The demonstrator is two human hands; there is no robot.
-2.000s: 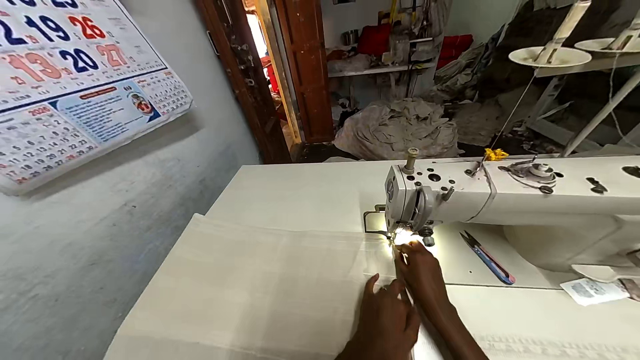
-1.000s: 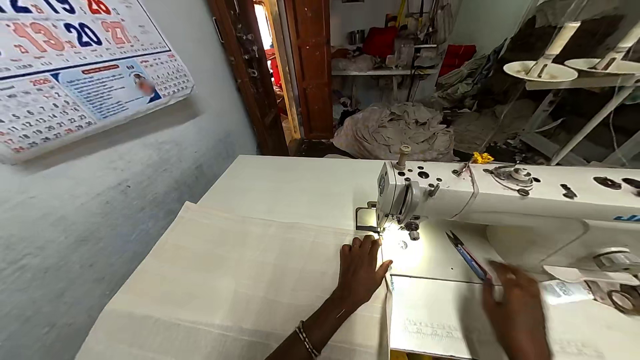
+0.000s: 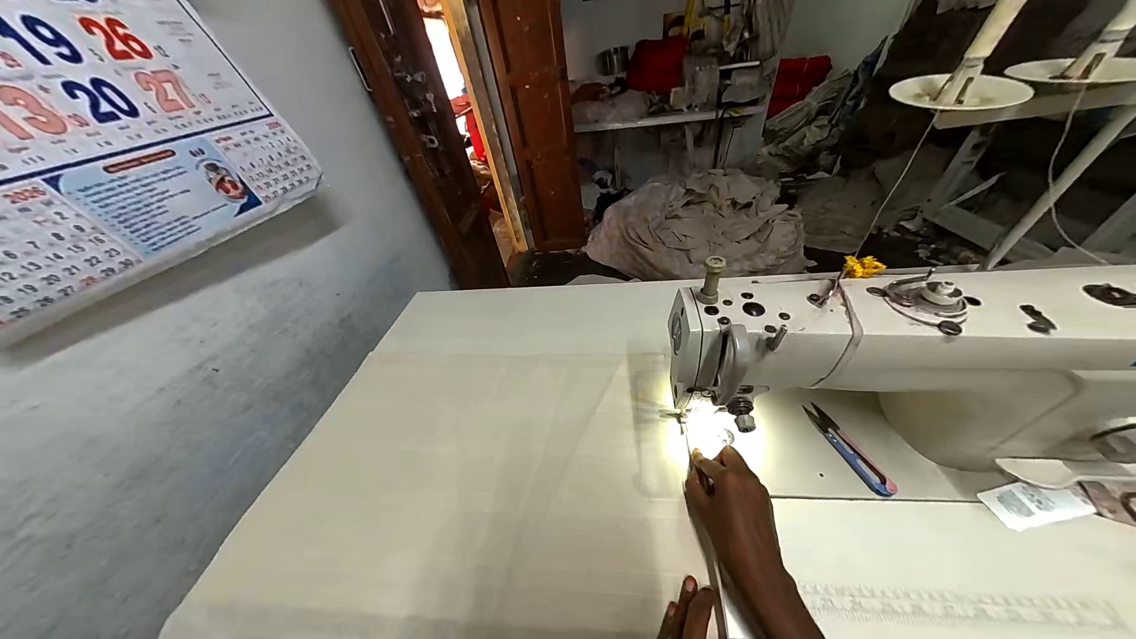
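Note:
A wide sheet of off-white cloth (image 3: 461,461) lies on the table left of the needle of a white sewing machine (image 3: 763,346), whose lamp lights the needle area. My right hand (image 3: 732,506) pinches the cloth's right edge just in front of the presser foot. Lower down, at the bottom edge of the view, my left hand (image 3: 688,612) rests on the same edge, mostly cut off by the frame, its visible fingers slightly apart. Thread snips (image 3: 850,451) with blue and pink handles lie on the machine bed to the right.
A small white packet (image 3: 1036,504) lies under the machine's arm, and a ruler scale (image 3: 958,605) runs along the table front. Left is a wall with a calendar (image 3: 160,151). Behind the table stand a heap of cloth (image 3: 701,226), a wooden door (image 3: 532,124) and thread stands (image 3: 961,89).
My right hand has come from beside the snips to the cloth edge before the needle. My left hand has moved from near the needle down toward the bottom of the view.

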